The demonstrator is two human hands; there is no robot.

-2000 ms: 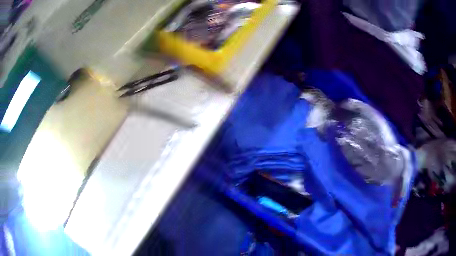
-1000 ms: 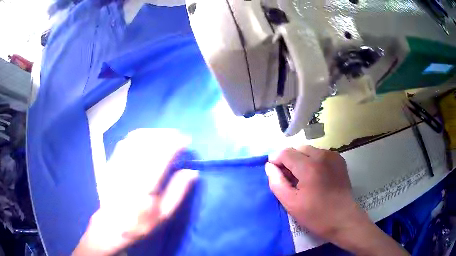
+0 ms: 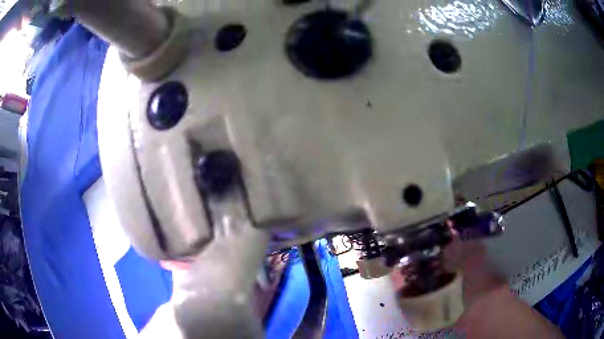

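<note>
The cream sewing machine head fills the middle of the view, very close. Its pale curved guard and thread tension assembly hang at the lower front. Blue cloth shows in small parts below the machine. My left hand is mostly hidden behind the guard, overexposed and cut off by the bottom edge. My right hand is blurred at the lower right, its fingers hidden behind the tension assembly. The needle area is hidden, and I cannot see what either hand holds.
More blue cloth lies along the table's left side. A thin dark rod lies at the right, above the printed ruler marks. Part of the green panel is at the right edge.
The view has moved in close over the machine head, which now covers the folded cloth edge and most of both hands. Both hands were holding that edge before.
</note>
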